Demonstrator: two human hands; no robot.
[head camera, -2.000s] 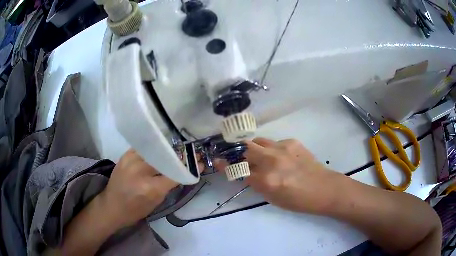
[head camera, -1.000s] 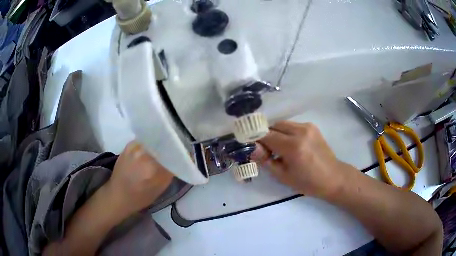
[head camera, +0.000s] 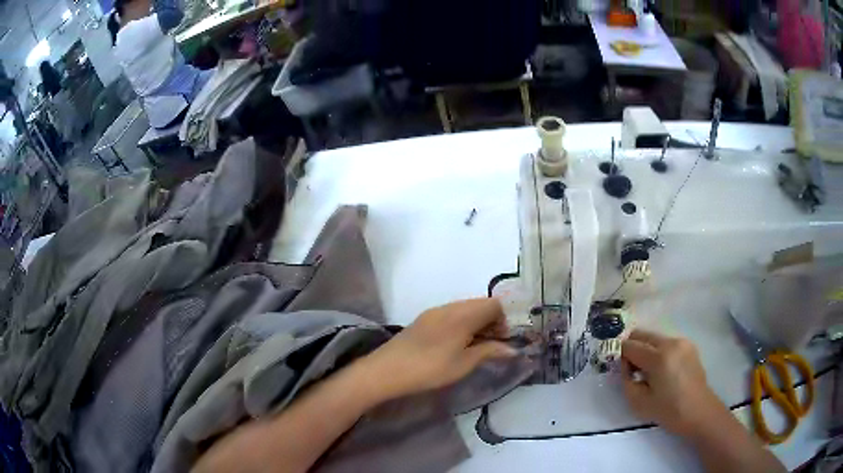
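Observation:
The grey-brown garment (head camera: 250, 369) lies heaped at the left, and a narrow part of it reaches the presser foot area (head camera: 553, 356) of the white sewing machine (head camera: 730, 249). My left hand (head camera: 453, 344) pinches the cloth just left of the needle area. My right hand (head camera: 667, 379) is right of the machine head, close to the lower tension dial (head camera: 610, 348). Its fingers are curled, and I cannot tell whether they hold anything. The needle tip is too small and blurred to make out.
Orange-handled scissors (head camera: 781, 393) lie right of my right hand. Small metal tools (head camera: 802, 185) lie on top of the machine. A small metal piece (head camera: 470, 217) is on the white table (head camera: 416, 185). Behind are a person (head camera: 152, 60), a pale bin (head camera: 323, 92) and other tables.
The view has tilted up and shows the workshop behind. My left hand is now left of the machine head with cloth in its fingers. My right hand has drawn back from the needle area.

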